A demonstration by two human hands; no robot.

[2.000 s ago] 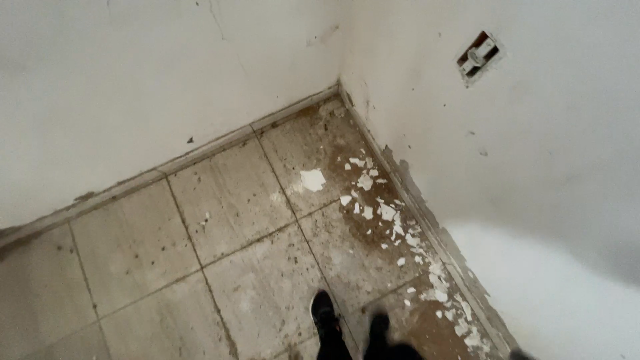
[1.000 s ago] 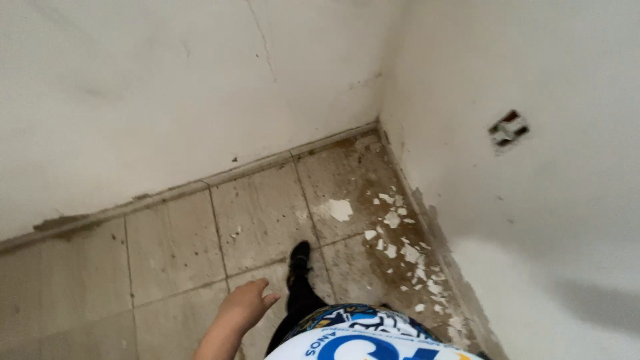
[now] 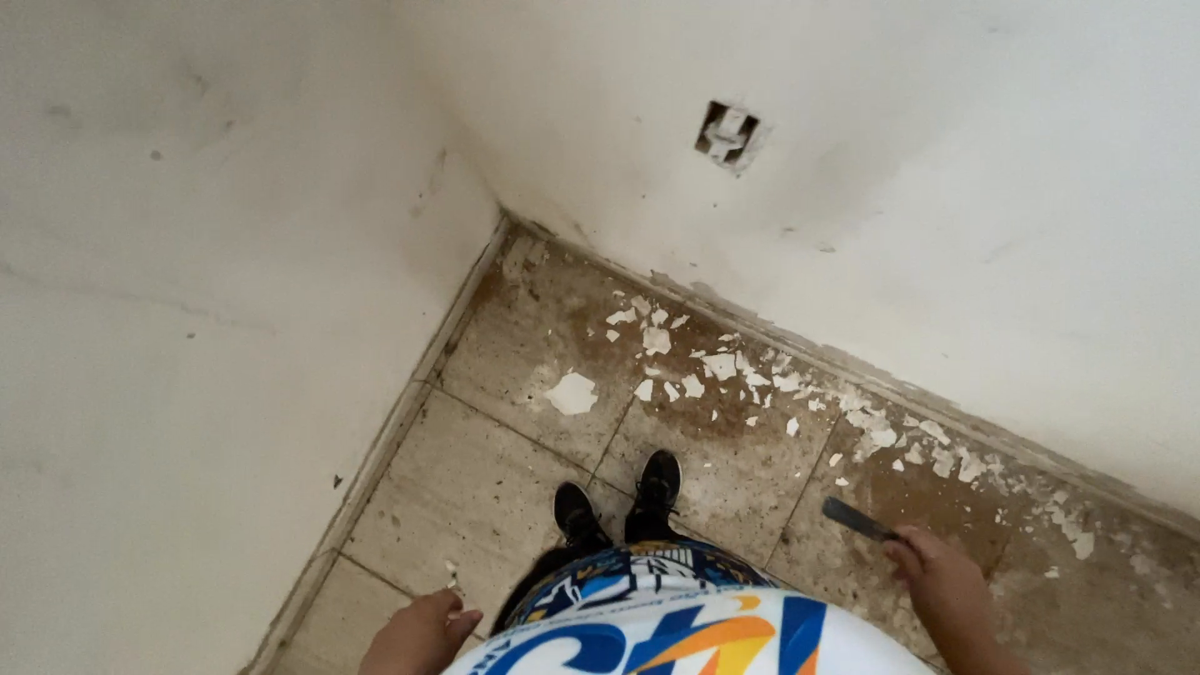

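Note:
My right hand (image 3: 942, 586), at the lower right, grips a dark flat-bladed scraper (image 3: 858, 518) whose blade points up and left over the tiled floor. At the lower left is my left hand (image 3: 419, 636), its fingers loosely curled with no object visible in them; part of it is cut off by the frame edge. White flakes of peeled paint (image 3: 720, 366) lie scattered on the floor along the base of the right wall, and one larger flake (image 3: 572, 394) lies apart from them, nearer the corner.
Two off-white walls meet at a corner above the dirty floor tiles (image 3: 487, 487). An uncovered electrical box (image 3: 727, 136) is set in the right wall, and paint is chipped along its baseboard (image 3: 806, 352). Black shoes (image 3: 659, 478) stand on the tiles.
The view has turned toward the right wall. Both hands now show, the right with the scraper; one second ago only one hand was in view. The feet now stand side by side.

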